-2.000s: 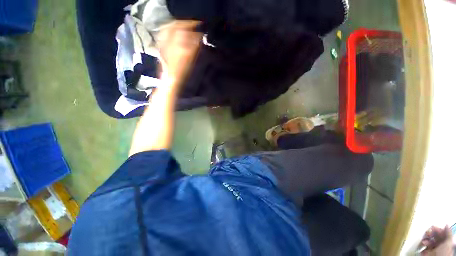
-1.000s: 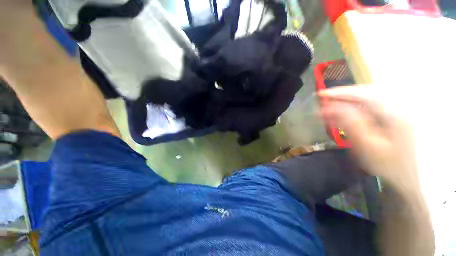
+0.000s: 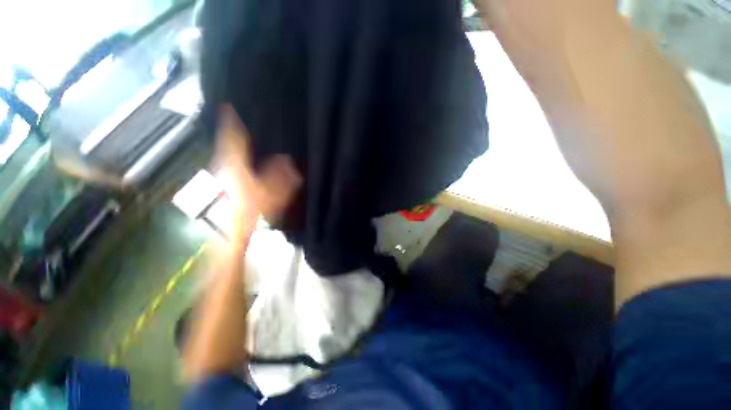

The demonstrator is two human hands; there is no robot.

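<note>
A large black or very dark navy garment (image 3: 345, 104) is held up in front of me and hangs from the top edge of the picture. My left hand (image 3: 260, 180) is blurred at the garment's lower left side, with its fingers and thumb around the cloth. Pale grey or cream fabric (image 3: 321, 308) hangs below the dark cloth, down to my lap. My right forearm reaches up past the right side of the garment. My right hand is cut off by the top edge, so its grip is hidden.
The white table (image 3: 521, 136) with its wooden edge (image 3: 533, 228) lies right of the garment. A small red piece (image 3: 418, 212) shows under the table edge. A grey machine or table (image 3: 132, 112) stands at upper left. A blue box (image 3: 98, 386) is at lower left, near a yellow floor line.
The dark garment has been lifted from the heap in the container and now hangs in front of me with the pale fabric. My left hand has come into view; the right has moved up out of view.
</note>
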